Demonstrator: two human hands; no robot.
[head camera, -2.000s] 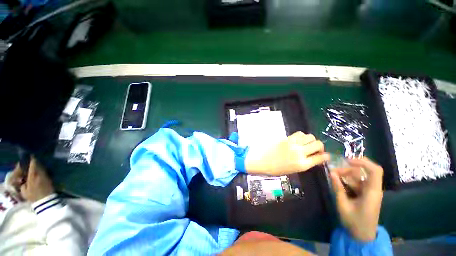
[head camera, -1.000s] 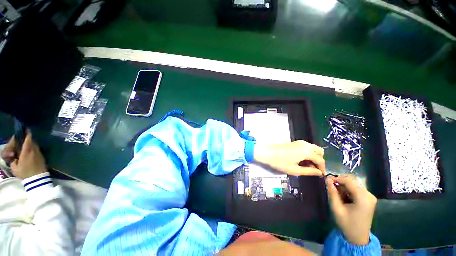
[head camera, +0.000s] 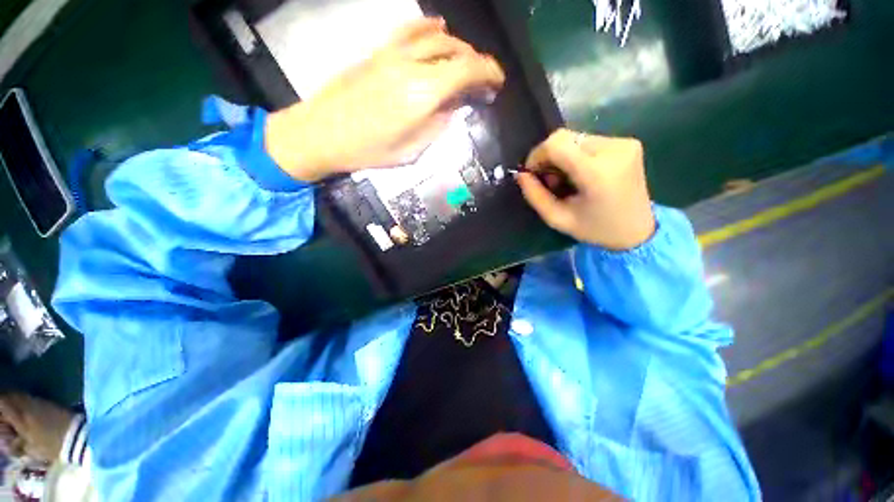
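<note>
The open tablet unit (head camera: 319, 44) lies in a black carrier tray (head camera: 534, 74), tilted in view, its circuit board (head camera: 423, 208) with a bright green patch towards me. My left hand (head camera: 387, 98) lies over the middle of the unit, fingers bent near its right edge; whether it holds anything is hidden. My right hand (head camera: 588, 186) is at the tray's right edge beside the board. Its thumb and forefinger pinch a thin dark part, whose tip points at the board's corner. The part is too small to name.
A smartphone (head camera: 34, 162) lies at the far left, with clear bagged parts (head camera: 24, 309) below it. Another person's hand (head camera: 34, 426) shows at lower left. Loose strips (head camera: 618, 15) and a bulk tray of white strips (head camera: 779, 22) are at the top. Grey floor is at right.
The view has tipped down and turned. My right hand has moved from beyond the tray's edge to the board's corner. My left hand has parted from it and lies over the unit.
</note>
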